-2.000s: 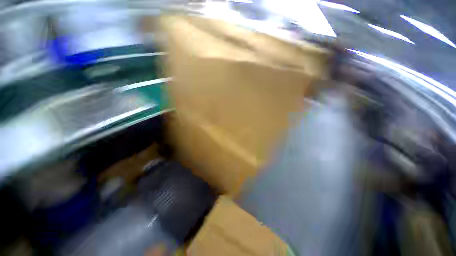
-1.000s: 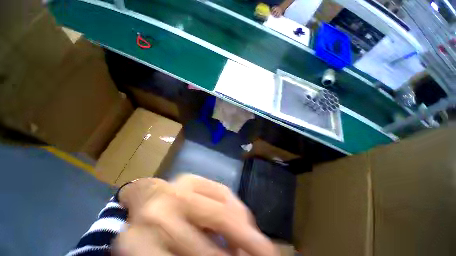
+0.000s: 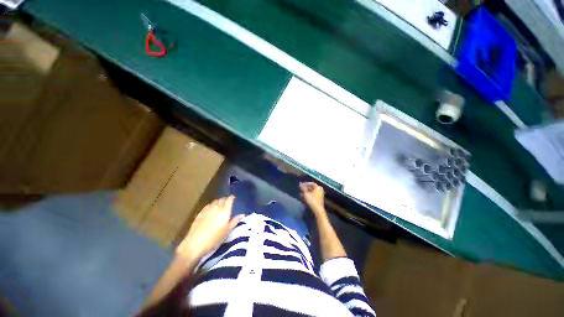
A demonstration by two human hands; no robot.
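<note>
The metal-framed tray lies on the green bench, with grey open-ended tubes grouped at its right side. A plain white work mat lies against the tray's left side. My left hand is in front of my striped top, fingers extended and empty. My right hand is low near the bench's front edge, fingers partly bent; whether it holds anything cannot be made out. Neither hand touches the tray or mat.
Red-handled scissors lie on the bench at upper left. A white cylinder and a blue bin are beyond the tray. A closed carton and larger brown cartons are at left; more cardboard is at lower right.
The view has come closer to the bench and looks down more. The blurred hand that crossed the lower middle is gone from there; both hands now show apart in front of my body.
</note>
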